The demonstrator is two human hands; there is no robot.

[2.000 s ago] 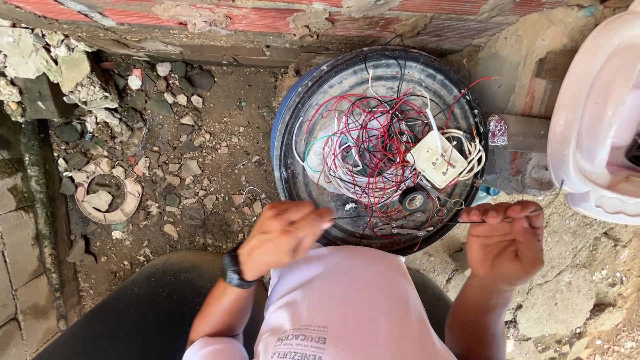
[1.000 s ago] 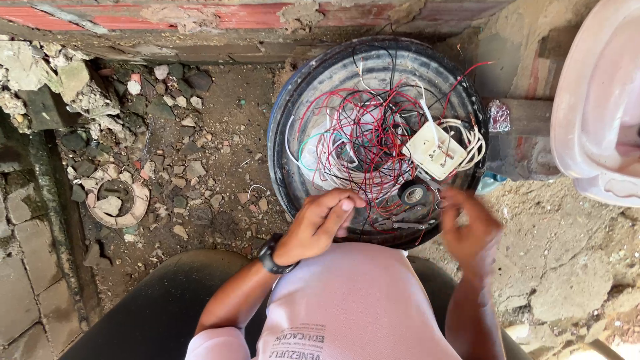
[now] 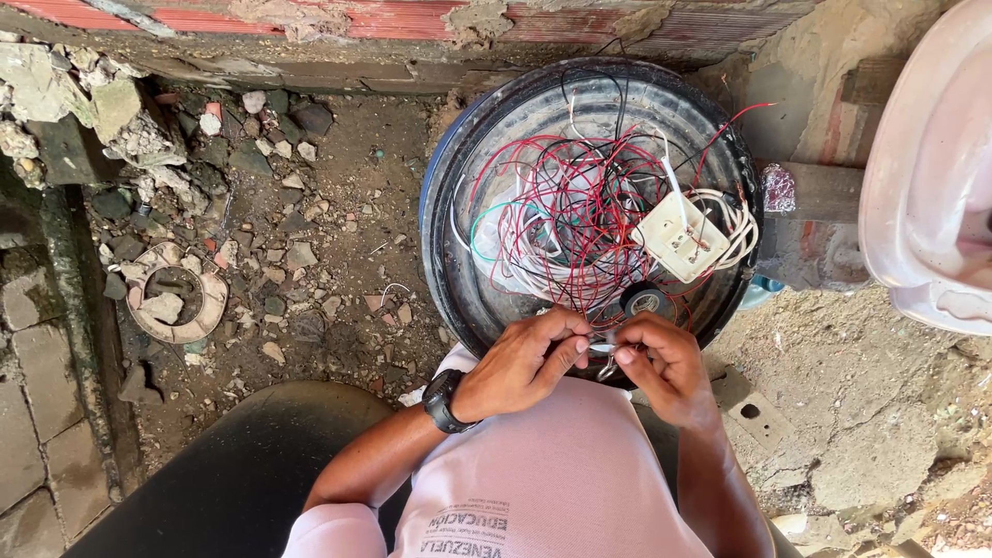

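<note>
My left hand point(image 3: 531, 360), with a black watch on the wrist, and my right hand point(image 3: 663, 364) are close together over the near rim of a black round lid point(image 3: 457, 294). Fingertips and thumbs of both pinch at something thin, perhaps a wire; its exact form is too small to tell. Metal scissors point(image 3: 607, 367) show partly between the hands. On the lid lies a tangle of red, black and white wires point(image 3: 573, 225). Right of it is an open cream plastic electrical box point(image 3: 680, 237) beside a coil of white cable point(image 3: 742, 225). A black tape roll point(image 3: 643, 299) sits just above my right hand.
A brick wall point(image 3: 403, 23) runs behind the lid. Left lie rubble point(image 3: 116, 116) and a broken ring-shaped piece point(image 3: 177, 293) on dirt. A pale plastic basin point(image 3: 891, 194) stands at the right, near crumpled foil point(image 3: 778, 188) on a ledge.
Two seconds ago my hands were wide apart with a dark wire stretched between them. They have come together at the lid's near edge, my right hand moving left.
</note>
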